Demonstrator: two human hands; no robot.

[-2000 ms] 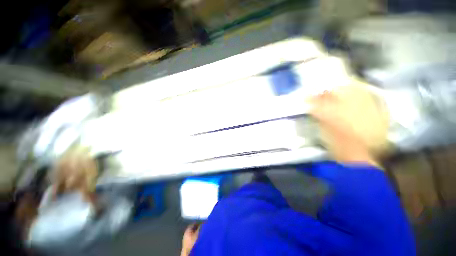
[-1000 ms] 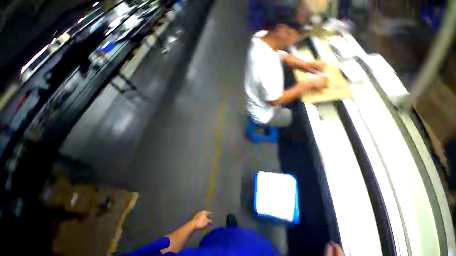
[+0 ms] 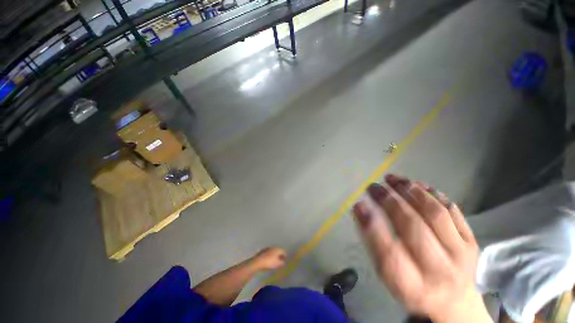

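My left hand point(image 3: 271, 258) hangs low over the floor at the bottom centre, small and slightly blurred, with its fingers curled in and nothing seen in it. My right hand point(image 3: 425, 246) is large and close to the camera at the lower right, its fingers extended and somewhat apart, with no object seen in it. Its wrist is cut off by the bottom edge. A wooden pallet point(image 3: 142, 217) lies on the floor at the left, away from both hands. It bears open brown cartons point(image 3: 157, 144) and a small dark item point(image 3: 178, 176).
A yellow floor line point(image 3: 378, 170) runs diagonally. A dark line bench point(image 3: 208, 39) with green posts crosses the upper left. A blue stool point(image 3: 528, 70) stands at the upper right. White cloth-like material point(image 3: 533, 246) is at the right edge beside my right hand. Small debris point(image 3: 391, 148) lies by the line.
The view has swung from the white bench to the floor and pallet. The seated person and white-topped stool have left the picture. My right hand has risen into view from the bottom edge.
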